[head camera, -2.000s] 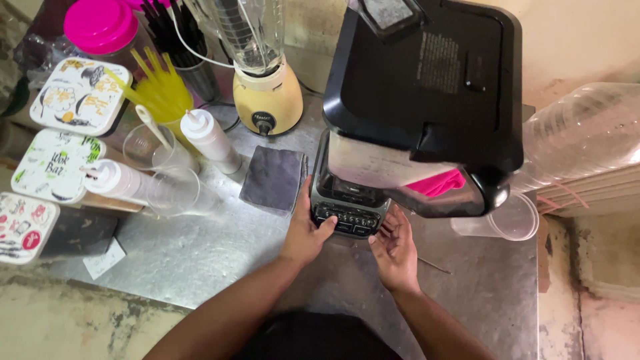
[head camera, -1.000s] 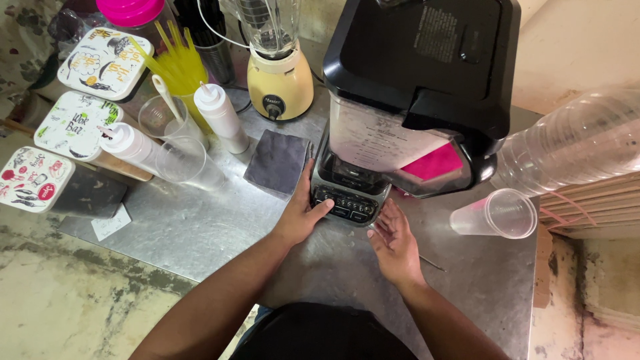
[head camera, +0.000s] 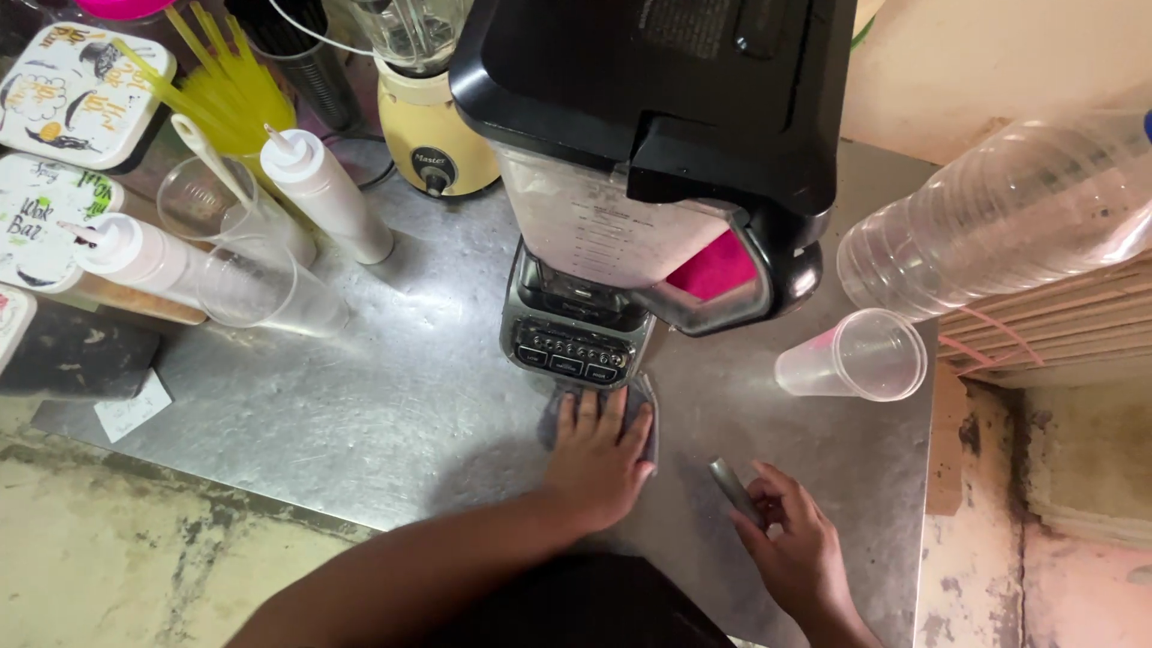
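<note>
A black blender (head camera: 576, 346) with a large clear jar and black lid stands on the metal table. Just in front of its base, my left hand (head camera: 598, 459) presses flat on a dark grey cloth (head camera: 646, 405), fingers spread and pointing at the control panel. Lower right, my right hand (head camera: 792, 531) holds a small greyish, flat, narrow object (head camera: 733, 489) between thumb and fingers; its exact kind cannot be told. The blender jar (head camera: 603, 225) holds a pale content, with something bright pink seen through its handle.
A clear plastic cup (head camera: 873, 355) and a large clear bottle (head camera: 990, 207) are at the right. Left are white squeeze bottles (head camera: 328, 193), clear cups (head camera: 247, 279), yellow straws (head camera: 220, 99) and lidded containers (head camera: 81, 94). A cream blender (head camera: 436, 135) stands behind.
The cloth that lay left of the blender is now under my left hand, in front of the base. Both hands have left the blender's base; my right hand has picked up the narrow object.
</note>
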